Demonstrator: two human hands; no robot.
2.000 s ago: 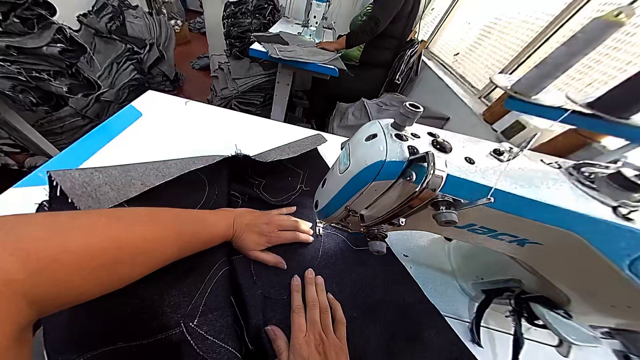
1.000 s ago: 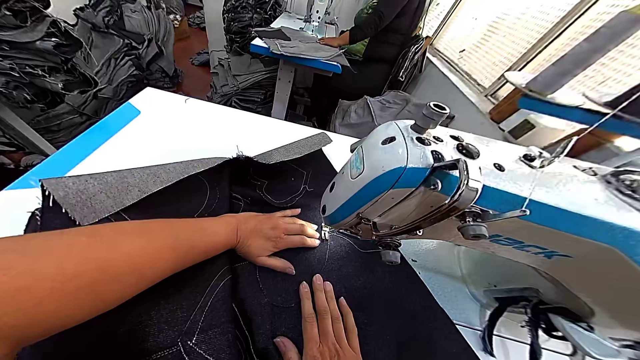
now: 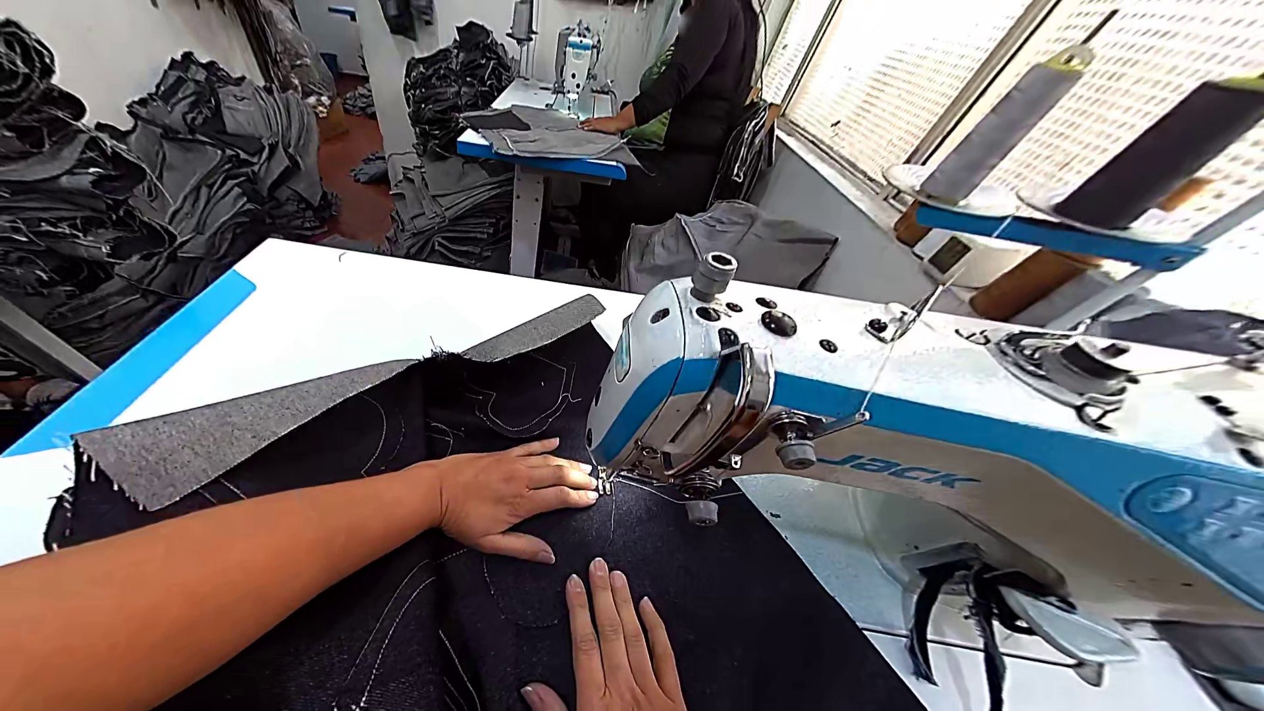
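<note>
Dark denim fabric with light stitched lines lies across the sewing table, its grey underside folded up along the far edge. My left hand rests flat on the denim, fingertips right beside the presser foot of a white and blue Jack sewing machine. Nearer to me, my right hand also presses flat on the cloth, fingers pointing toward the foot; its wrist is out of view. Neither hand grips anything. The needle tip is too small to make out.
Thread cones stand on a rack at the upper right. Piles of grey and black garments fill the left. Behind the table, a person in dark clothing sits at another sewing machine. The table's blue edge runs along the left.
The view has shifted somewhat. Both hands stay flat on the denim near the presser foot; no clear change in their hold.
</note>
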